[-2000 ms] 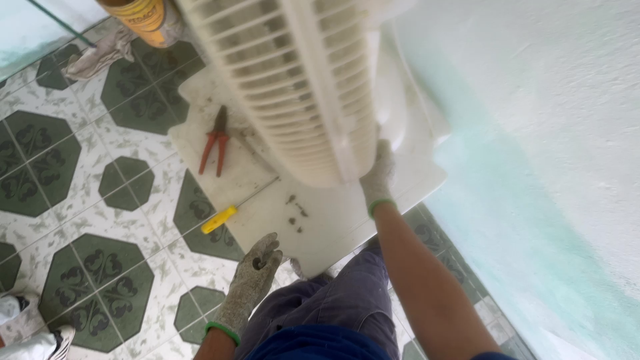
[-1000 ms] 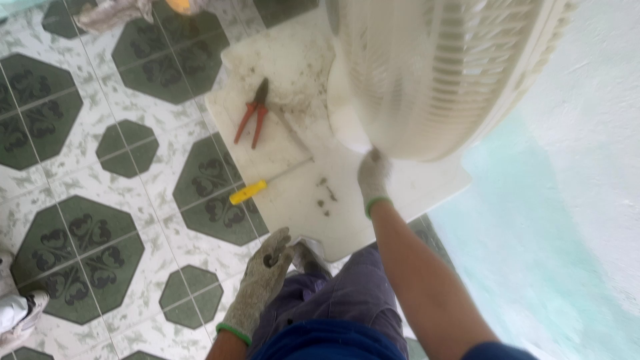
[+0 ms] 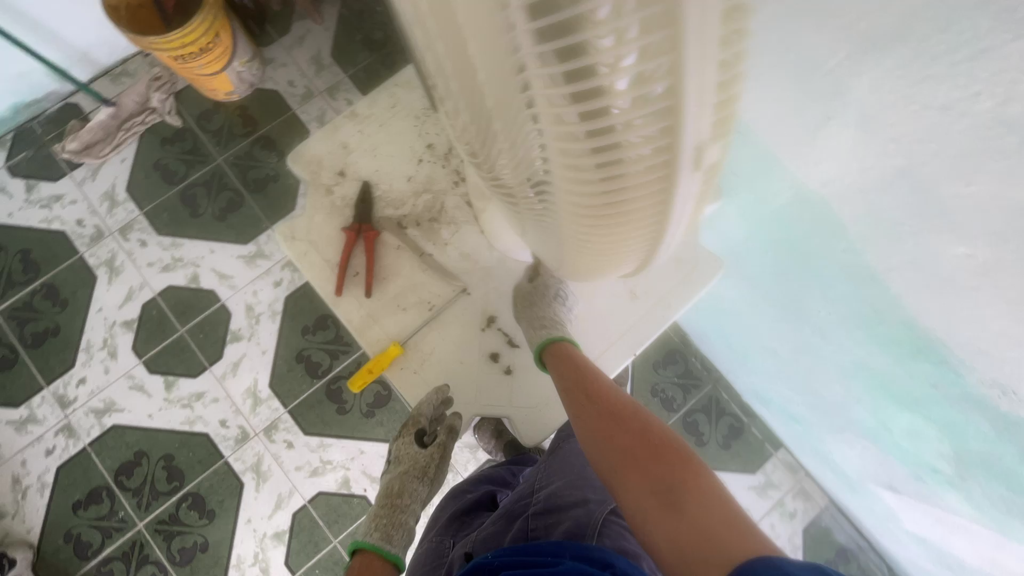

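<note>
A white electric fan with a slatted grille (image 3: 608,144) stands on a dirty white plastic table (image 3: 448,352). My right hand (image 3: 546,304), in a grey knit glove with a green cuff, is at the fan's lower part, its fingertips partly hidden there. My left hand (image 3: 424,440), in a matching glove, is held beside the table's near edge with a small dark ring-like thing at its palm; whether it grips this is unclear. Red-handled pliers (image 3: 360,240), a yellow-handled screwdriver (image 3: 376,366) and a flat blade-like tool (image 3: 420,254) lie left of the fan.
Dark bits of debris (image 3: 494,357) lie on the table near my hands. A yellow bucket (image 3: 204,52) and a crumpled rag (image 3: 124,120) by a green stick are on the tiled floor at the upper left. A painted wall (image 3: 880,240) rises on the right.
The fan head has turned, showing its side grille more narrowly than one second ago. My right hand stays at the fan's lower part and my left hand remains near the table edge.
</note>
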